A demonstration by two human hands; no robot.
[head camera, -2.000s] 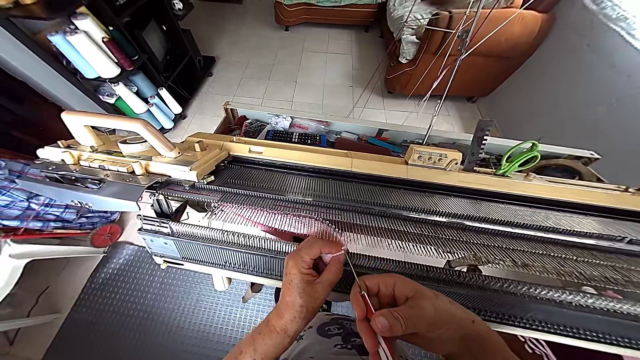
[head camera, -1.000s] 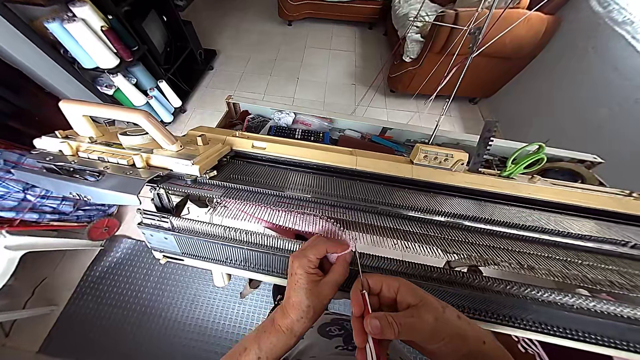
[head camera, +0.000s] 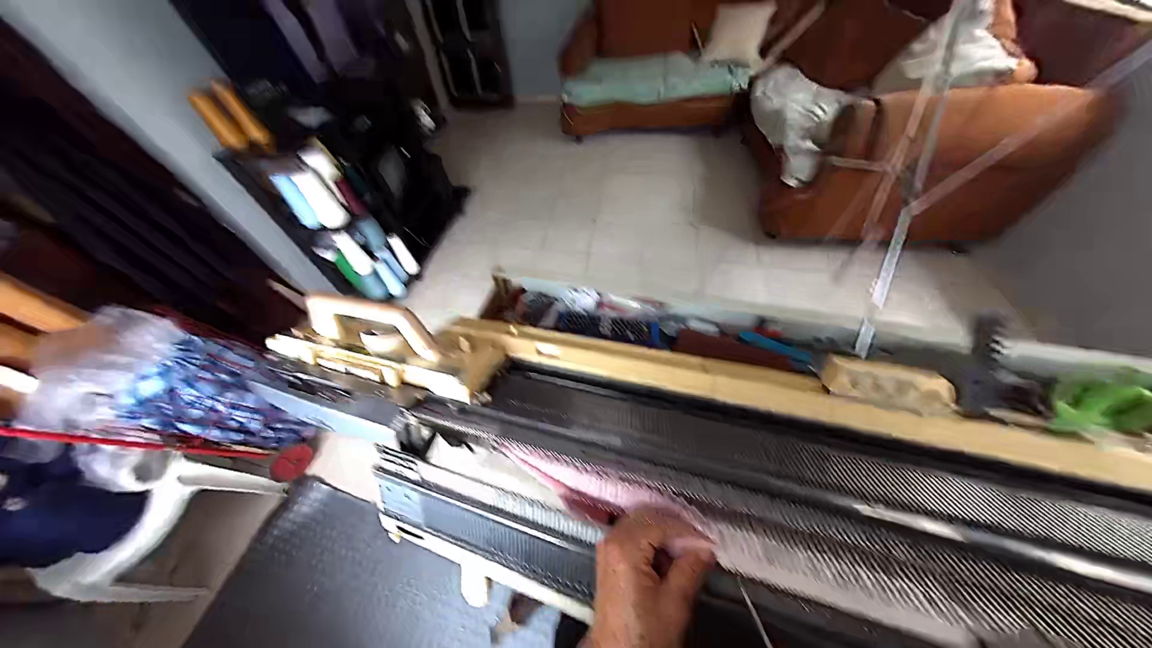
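Note:
My left hand [head camera: 643, 571] pinches the edge of pink knitted fabric [head camera: 621, 490] between thumb and fingers, over the gap between the two needle beds of a knitting machine [head camera: 765, 441]. The fabric hangs along the beds to the left of the hand. Just right of my left hand, the thin metal shaft of a hand tool [head camera: 754, 612] points up from the bottom edge. My right hand is out of the frame. The picture is blurred.
The machine's carriage with a cream handle [head camera: 373, 324] rests at the left end. Behind the beds lies a tray of tools [head camera: 684, 333], with green-handled scissors [head camera: 1102, 400] at right. A yarn mast [head camera: 886, 279] rises behind. Yarn cones [head camera: 315, 198], a white chair [head camera: 171, 531] and sofas stand around.
The view has swung strongly, so more of the room shows at left and top. My right hand, seen earlier holding a red-and-white-handled tool, has left the view. My left hand stays at the pink fabric.

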